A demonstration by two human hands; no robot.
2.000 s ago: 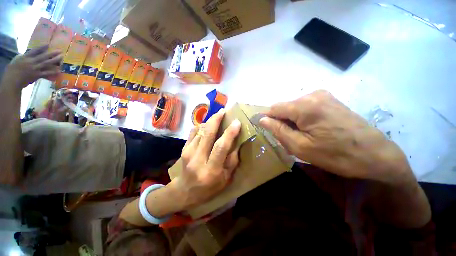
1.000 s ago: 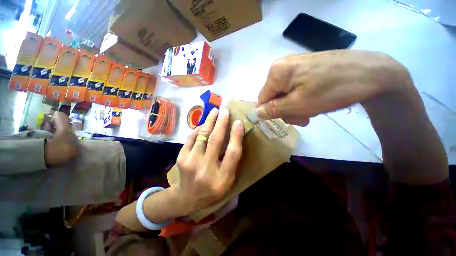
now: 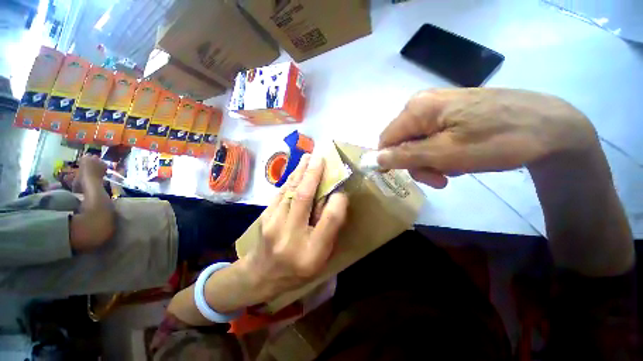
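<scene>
A brown corrugated carton (image 3: 366, 218) is tilted over my lap at the table's edge. My left hand (image 3: 292, 236) lies across its top, fingers spread, with a raised flap edge (image 3: 337, 169) by the fingertips. The hand presses and steadies the carton. My right hand (image 3: 451, 137) pinches a small pale thing (image 3: 369, 161) between thumb and finger at the carton's top. It looks like a small blade or scraper, but most of it is hidden by the fingers.
Orange retail boxes (image 3: 116, 106) stand in a row at the left. A white-orange box (image 3: 271, 92), a coiled orange cable (image 3: 229, 168), a blue-orange tape dispenser (image 3: 289, 158) and a smartphone (image 3: 452, 55) lie on the white table (image 3: 359, 92). Brown cartons (image 3: 310, 25) stand behind. Another person's arm (image 3: 92, 204) is at left.
My right hand has moved up from the carton's right side, its forearm swinging outward. A flap has lifted beside my left fingers. The other person's arm has drawn back from the orange boxes.
</scene>
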